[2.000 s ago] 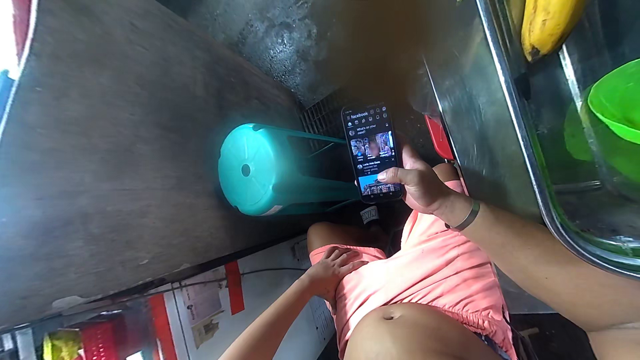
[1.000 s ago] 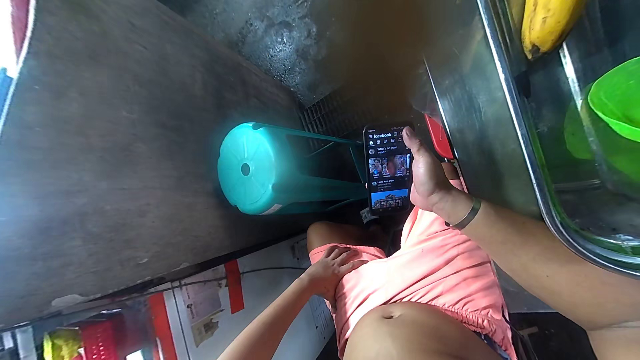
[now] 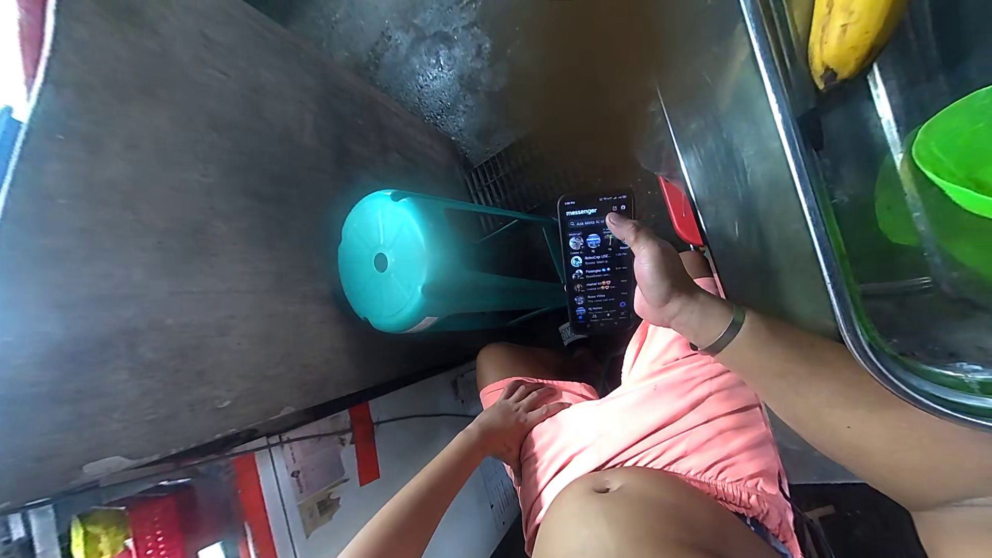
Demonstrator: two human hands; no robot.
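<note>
My right hand (image 3: 659,271) holds a smartphone (image 3: 595,267) upright in front of me. The thumb lies over the upper right part of its lit, dark screen, which shows a list with small round pictures; the other fingers are hidden behind the phone. A metal cuff bracelet (image 3: 722,332) circles that wrist. My left hand (image 3: 515,418) rests palm down on the leg of the pink shorts (image 3: 666,411) and holds nothing. Left of the phone is a teal plastic stool (image 3: 387,260), its legs reaching toward the phone.
A glass-like display case or tray with a metal rim (image 3: 798,163) stands at the right, with a yellow banana (image 3: 852,39) and a green plastic bowl (image 3: 961,151) in it. A grey wall or panel (image 3: 194,194) fills the left. A red basket (image 3: 163,519) is at bottom left.
The phone's screen has gone from a feed with larger pictures to a list. The right thumb has moved up from the lower screen to its upper part. The left hand has stayed on the shorts.
</note>
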